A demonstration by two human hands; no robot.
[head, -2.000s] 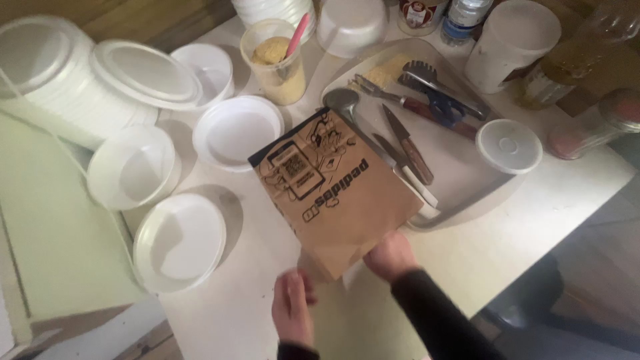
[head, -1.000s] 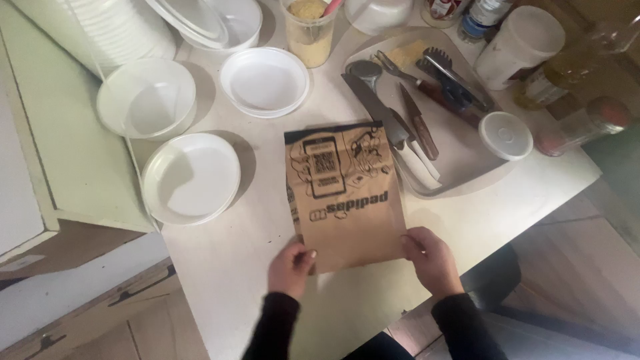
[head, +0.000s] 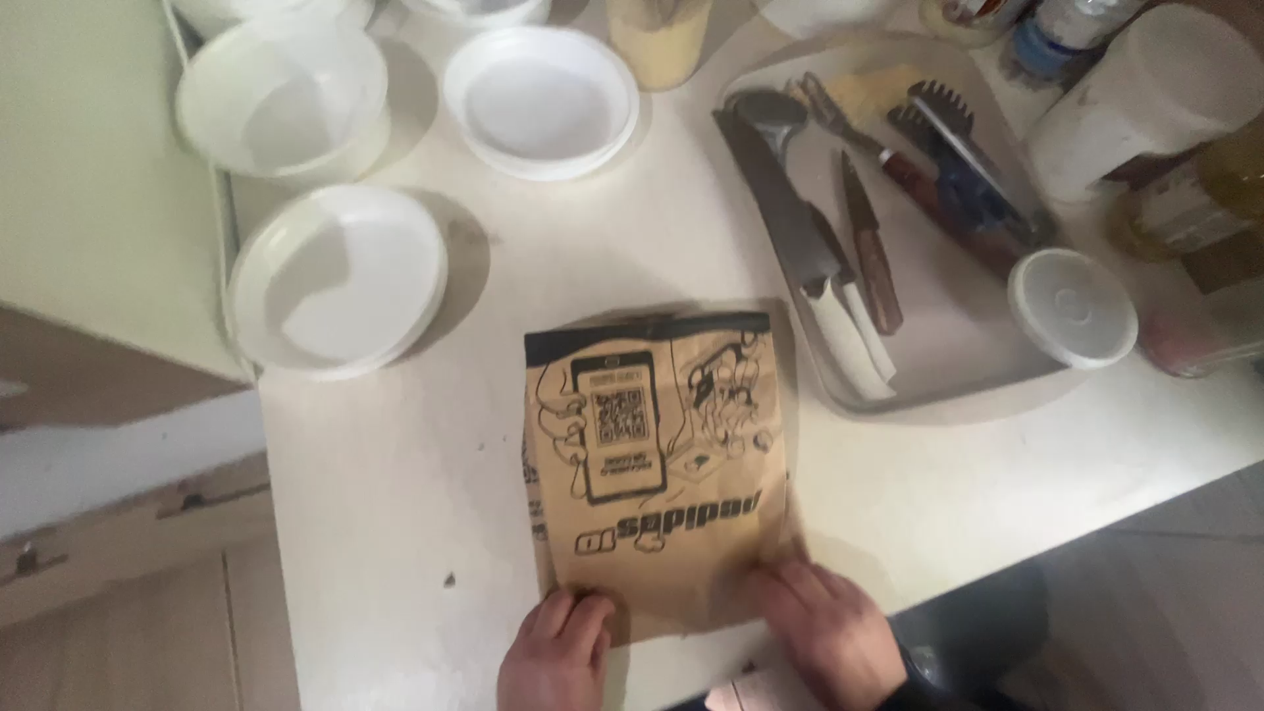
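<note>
A brown paper bag (head: 681, 573) with black printing and a dark band at its far end lies on the white table, its near end close to the table's front edge. My left hand (head: 561, 647) grips the near left corner, fingers curled over the paper. On the near right corner is my right hand (head: 825, 627), its fingers bent onto the bag and partly blurred. To the right of the bag, a grey tray (head: 948, 380) holds a large knife (head: 790, 222) with a white handle, a small knife (head: 871, 252) with a brown handle, a ladle (head: 768, 111) and other utensils.
White plastic bowls (head: 341, 281) stand at the left, with another shallow one (head: 541, 99) farther back. A cup of yellowish contents (head: 660, 44) is at the back. A round lid (head: 1073, 308) rests on the tray's right rim. A white container (head: 1136, 99) and jars stand at the right.
The bag, tilted and held by its near end two seconds ago, now lies straighter and nearer the table's front edge. Both hands have stayed at its near end. The view has moved closer.
</note>
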